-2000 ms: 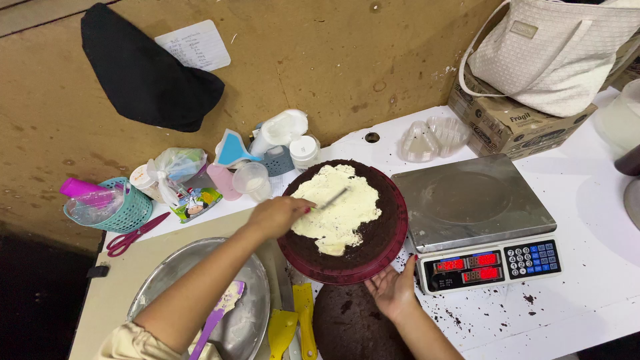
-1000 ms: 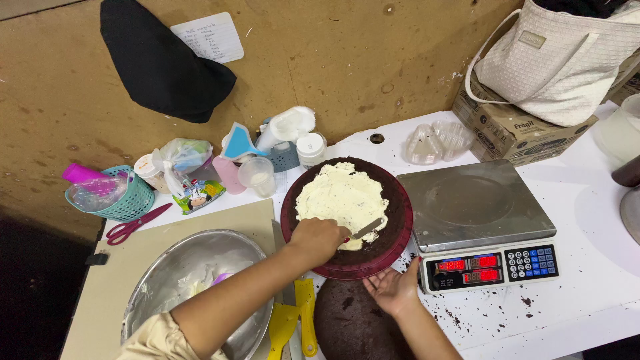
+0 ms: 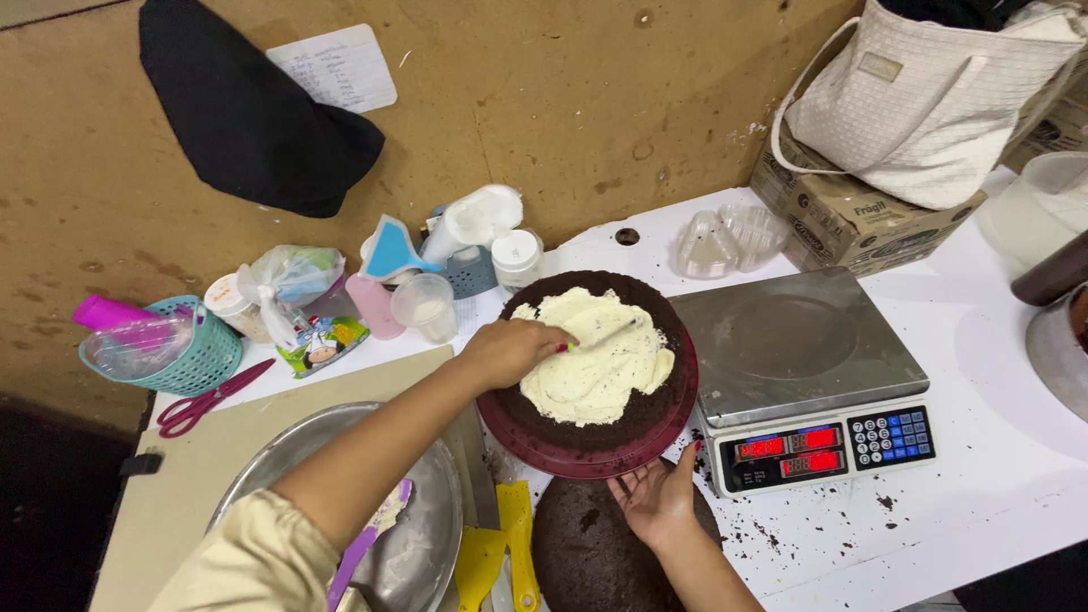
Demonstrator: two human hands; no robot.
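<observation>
My left hand (image 3: pixel 518 353) holds a small metal spatula (image 3: pixel 619 331), mostly hidden by the fingers and cream, over the upper part of a chocolate cake layer (image 3: pixel 616 285). Pale cream (image 3: pixel 586 382) covers the middle of the layer, with dark crumbs in it. Under the cake is a dark red round stand (image 3: pixel 586 461). At the stand's near rim, my right hand (image 3: pixel 654 501) is palm up, its fingertips touching the edge from below and its thumb apart. Another chocolate cake layer (image 3: pixel 595 544) lies below the stand, partly hidden by it and my right forearm.
A digital scale (image 3: pixel 799 348) stands right of the cake. At left are a metal bowl (image 3: pixel 425 510) with a purple-handled spatula (image 3: pixel 357 552), yellow scrapers (image 3: pixel 517 527), scissors (image 3: pixel 212 399) and a teal basket (image 3: pixel 195 357). Tubs (image 3: pixel 517 255) and a cardboard box (image 3: pixel 858 221) line the back.
My left hand has moved from the near part of the cream up to its far left part, still with the spatula. The cream is spread wider than two seconds ago. My right hand stays by the rim.
</observation>
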